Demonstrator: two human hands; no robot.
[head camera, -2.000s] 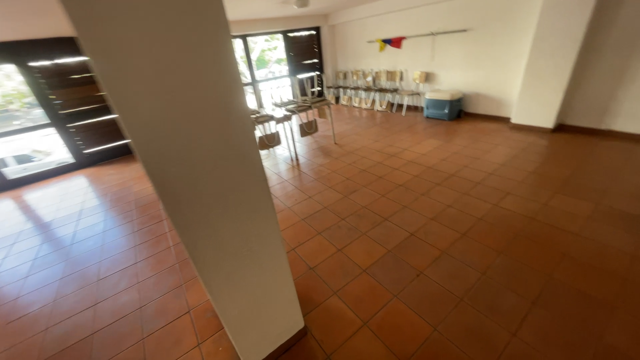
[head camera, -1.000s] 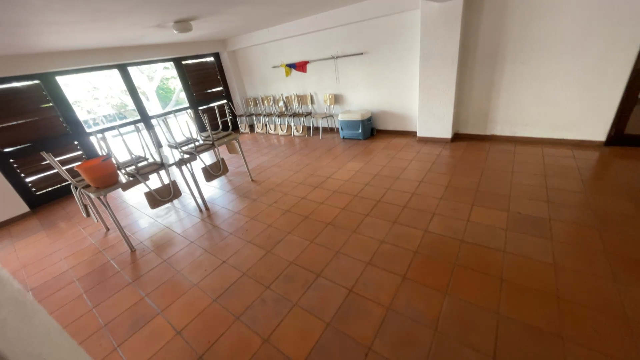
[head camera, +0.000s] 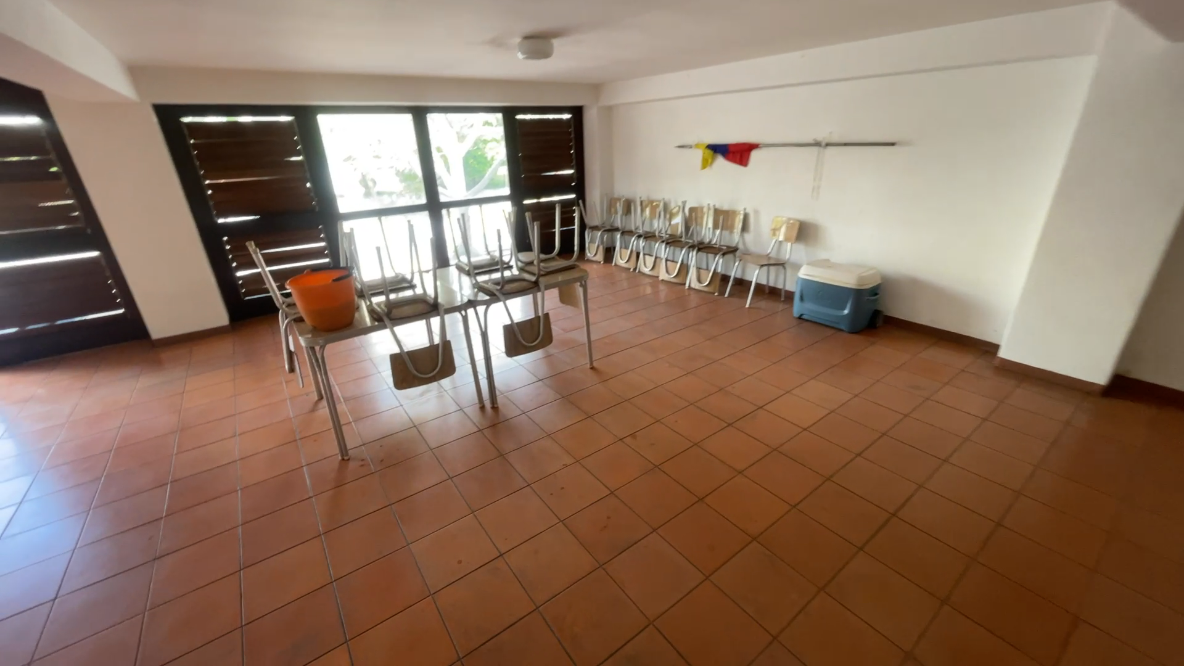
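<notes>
Neither my left hand nor my right hand shows in the head view, so what they hold cannot be seen. Left of centre stand metal-legged tables (head camera: 310, 337) with several chairs (head camera: 423, 365) turned upside down on them. An orange bucket (head camera: 324, 302) sits on the near left end of the tabletop, beside a chair. Along the back wall is a row of upright chairs (head camera: 717, 242), with one chair (head camera: 770, 256) a little apart at its right end. A blue cooler with a white lid (head camera: 837, 298) rests on the floor to the right of that chair.
Terracotta tiles cover the floor (head camera: 647, 518). A white pillar (head camera: 1073, 222) juts out at the right. On the back wall a pole (head camera: 805, 144) carries a yellow, blue and red cloth (head camera: 726, 154). Dark-framed windows with louvred shutters (head camera: 250, 171) line the left and rear. A ceiling lamp (head camera: 535, 48) is overhead.
The view has moved a lot: the white pillar that crossed the left foreground has left the picture, and the tables with the orange bucket now show in full.
</notes>
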